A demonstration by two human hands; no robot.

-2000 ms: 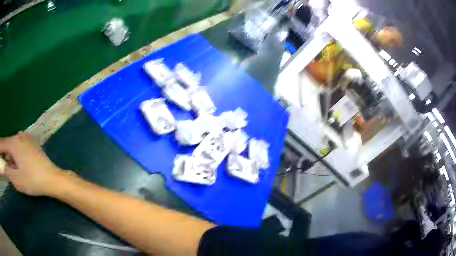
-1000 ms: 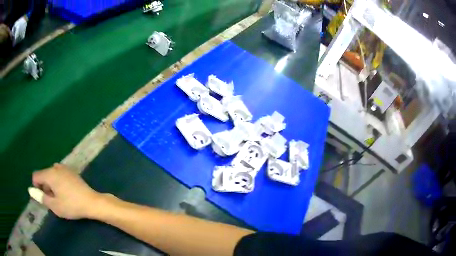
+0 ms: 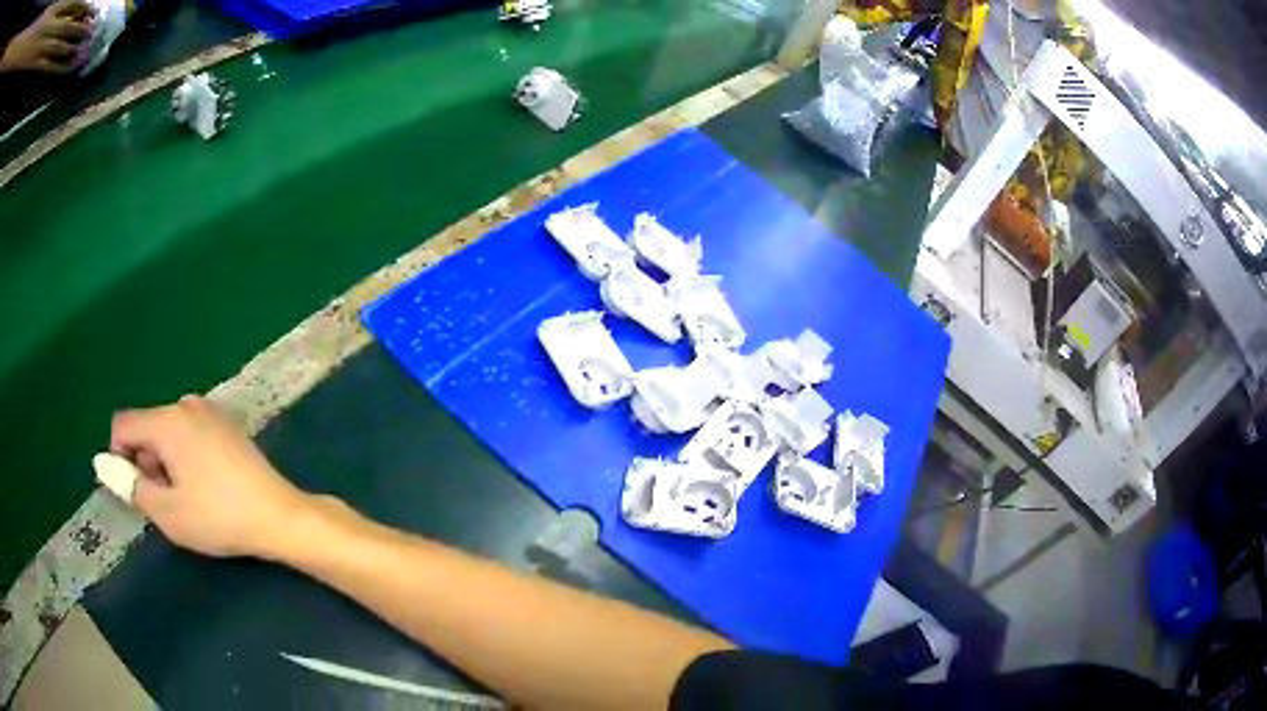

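Note:
My right hand [image 3: 206, 479] is at the left, over the belt's pale edge, with its fingers curled. An off-white cover shows on one fingertip. No held object shows, but the curled fingers hide the palm. The bare forearm crosses the dark bench from a black sleeve at the lower right. My left hand is out of the picture. Several white plastic housings [image 3: 585, 360] lie loosely grouped on a blue sheet [image 3: 479, 327], some touching or overlapping. A thin off-white stick [image 3: 375, 678] lies on the dark bench below the forearm.
A green belt [image 3: 320, 181] carries white units [image 3: 548, 97]. Another person's hand [image 3: 45, 45] holds a pale part at the upper left. A clear bag [image 3: 855, 104] lies beyond the sheet. A white-framed machine [image 3: 1000, 340] stands right. Cardboard [image 3: 86, 670] lies lower left.
The view has steadied and swung left, so the sheet and housings sit further right. Belt units have moved right relative to the sheet. My right hand remains near the belt edge, with fingers curled.

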